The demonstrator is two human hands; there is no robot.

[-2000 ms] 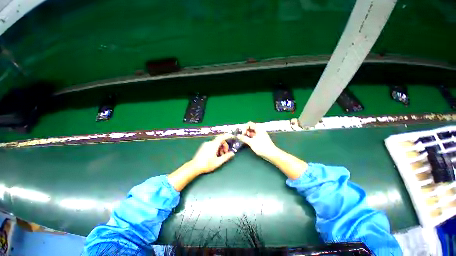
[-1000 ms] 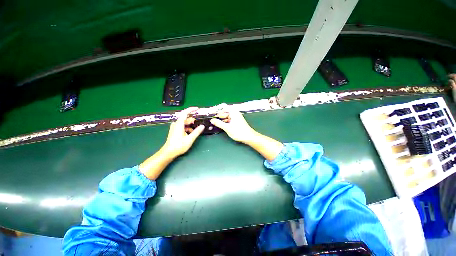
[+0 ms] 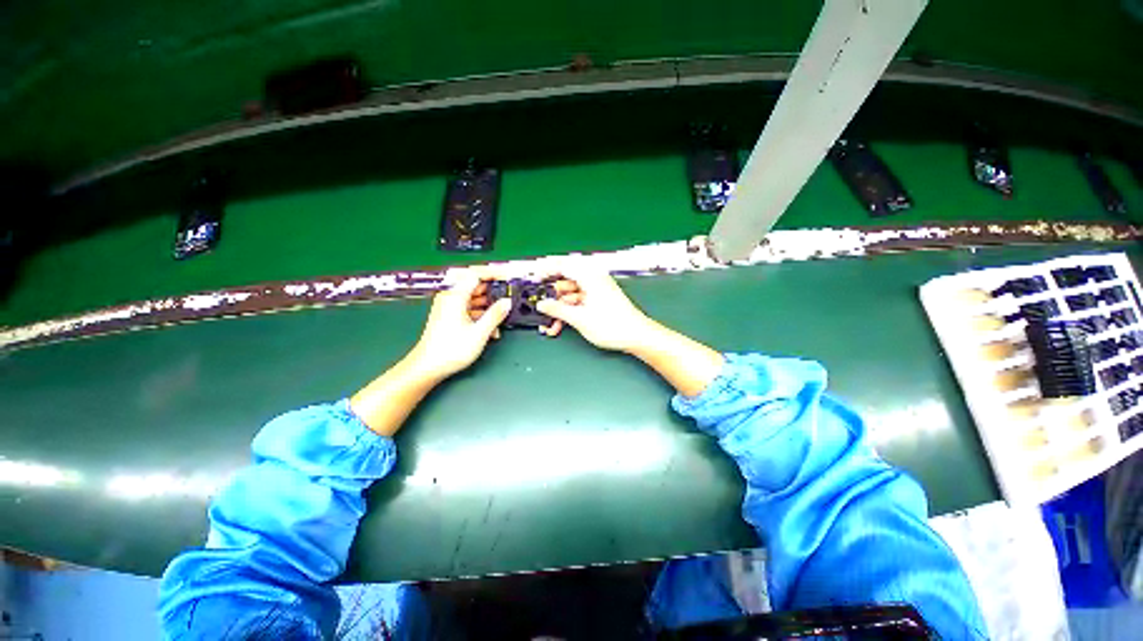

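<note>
A dark phone housing (image 3: 524,303) is held crosswise between my two bare hands, just above the glossy green bench edge near the chipped rail. My left hand (image 3: 459,328) grips its left end, with the thumb on its face. My right hand (image 3: 597,311) grips its right end, with the thumb on its face. The fingers hide both ends of the housing. Small coppery spots show on its surface. I cannot tell whether a separate small part is in my fingers.
Several dark phone units, one here (image 3: 470,208), lie spaced on the green conveyor (image 3: 339,225) beyond the chipped rail (image 3: 301,293). A slanting pale post (image 3: 821,119) rises from the rail. A white parts tray (image 3: 971,357) with dark parts and a ribbed stack (image 3: 1060,358) sits at right.
Both hands still hold the housing; it has been turned from a steep tilt to lying level and crosswise, its face now more visible. The camera view has shifted.
</note>
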